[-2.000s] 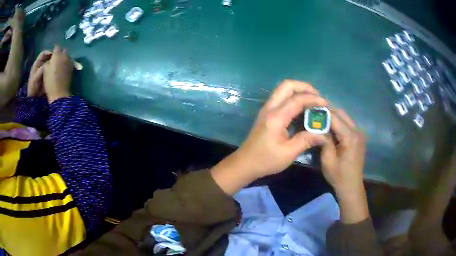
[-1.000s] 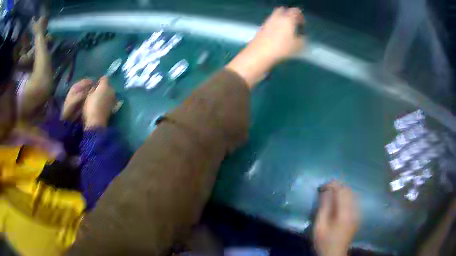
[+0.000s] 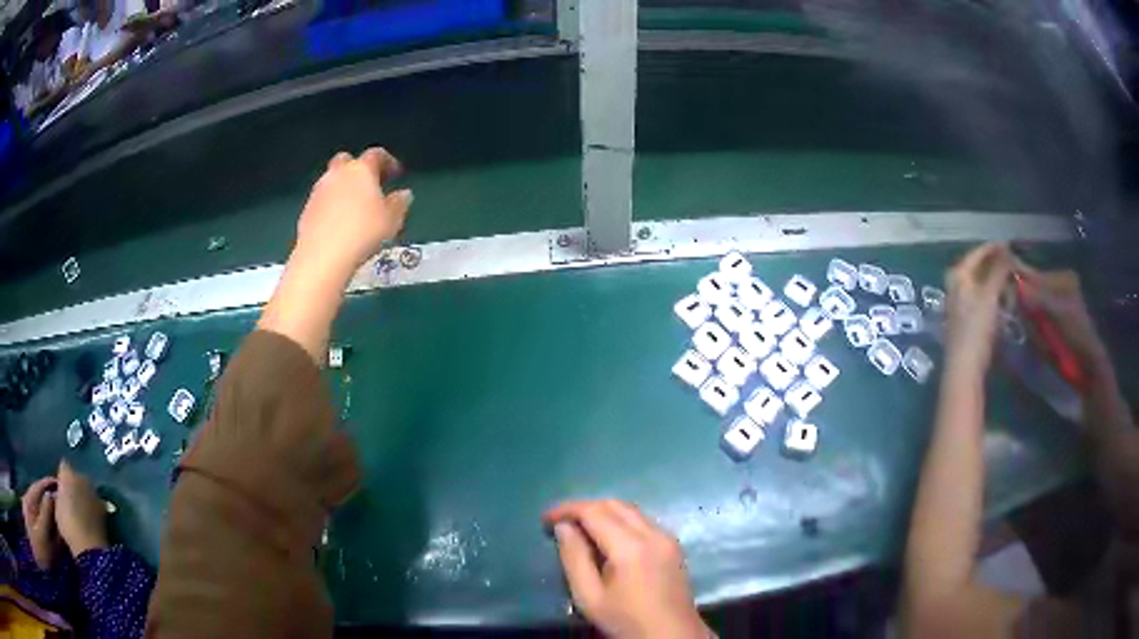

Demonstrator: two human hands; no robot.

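My left hand (image 3: 354, 212) reaches over the pale rail at upper left, its fingers bent and parted, with nothing visible between the tips. My right hand (image 3: 625, 562) is low at the near edge, fingers bent; whether it holds something tiny at the fingertips is unclear. White square housings (image 3: 758, 335) with dark slots lie in loose slanted rows right of centre. A small white component (image 3: 336, 357) stands on the bench beside my left sleeve. Thin loose bits lie near it, partly hidden by the sleeve.
A pale metal rail (image 3: 500, 253) with an upright post (image 3: 608, 137) borders the bench. Another pile of white housings (image 3: 121, 402) lies left, near a worker's hands (image 3: 65, 512). Greyer clear housings (image 3: 889, 321) lie right, near another worker's hands (image 3: 993, 293) and a red-handled tool (image 3: 1052, 331).
The view has shifted. My hands, earlier together around a housing with a green board, are now apart; the left is over the rail. That housing is not visible in either hand.
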